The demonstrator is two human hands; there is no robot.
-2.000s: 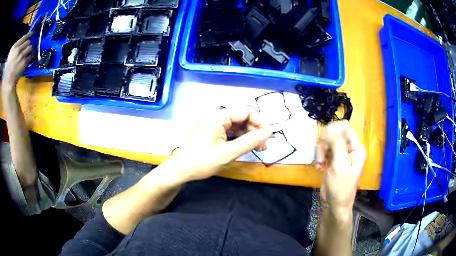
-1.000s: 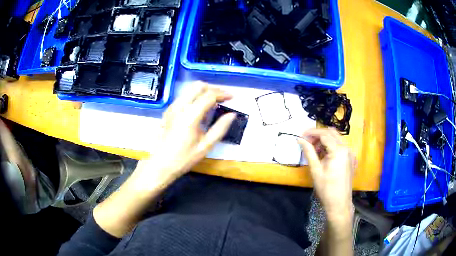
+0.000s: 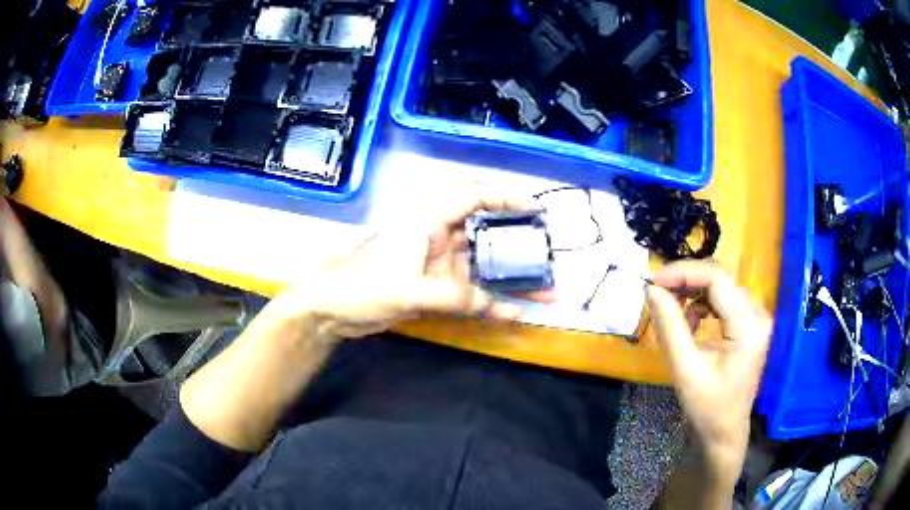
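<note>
My left hand (image 3: 399, 284) holds a square black housing shell (image 3: 511, 254) above the white work sheet, its pale shiny inner face up. My right hand (image 3: 713, 334) is at the right end of the sheet, thumb and forefinger pinched on a thin black sealing ring, whose dark strand (image 3: 601, 287) shows to the left of the fingers. Another sealing ring (image 3: 599, 231) lies on the sheet behind the housing, partly hidden by it. A tangled pile of sealing rings (image 3: 671, 221) lies at the sheet's right end.
White work sheet (image 3: 249, 234) along the table edge. Blue tray of laid-out housings (image 3: 354, 179) at left; blue supply tray of jumbled housings (image 3: 559, 154) in the middle. Blue tray of cabled units (image 3: 788, 299) at far right, another (image 3: 75, 90) at far left. A stool (image 3: 175, 324) stands below left.
My left hand has picked the housing up off the sheet and holds it face up. My right hand has moved slightly right with the ring, which lay flatter on the sheet before.
</note>
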